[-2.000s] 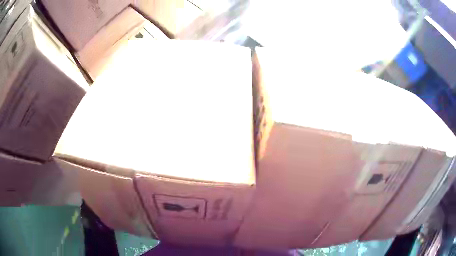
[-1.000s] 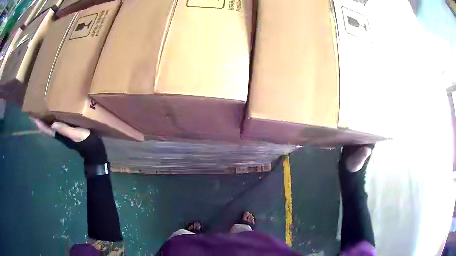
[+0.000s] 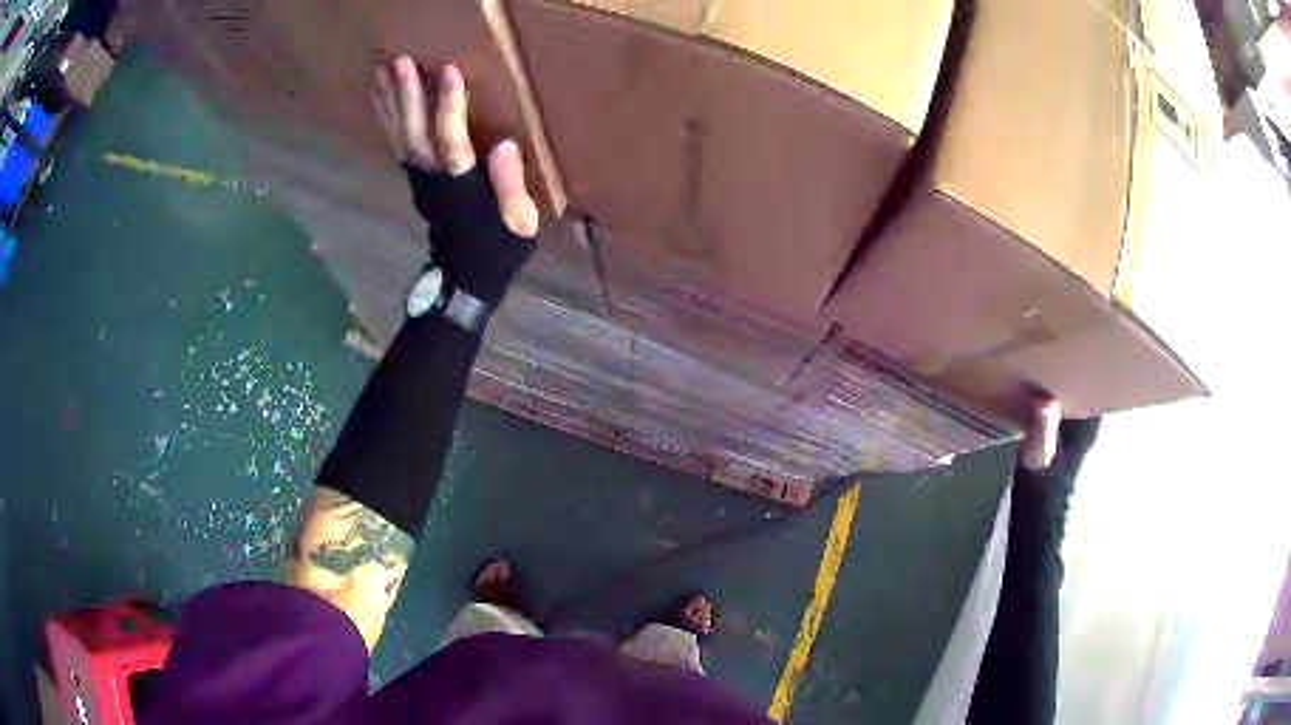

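Observation:
Several brown cartons sit side by side on a pallet load in clear film. My left hand, in a black sleeve with a watch, lies flat with fingers apart against the near face of the left carton. The middle carton is beside it. The right carton is angled, with a dark gap between it and the middle one, and overhangs the load's right edge. My right hand is under its lower near edge; most of its fingers are hidden.
The film-wrapped pallet load stands on the green floor before my feet. A yellow line runs on the floor. A red box is at the lower left. A glare-lit white surface is on the right. Blue crates are at the far left.
My left hand has moved from the left end of the row to the cartons' near face. My right hand stays at the right lower edge. The view has turned, and the right carton sits more angled.

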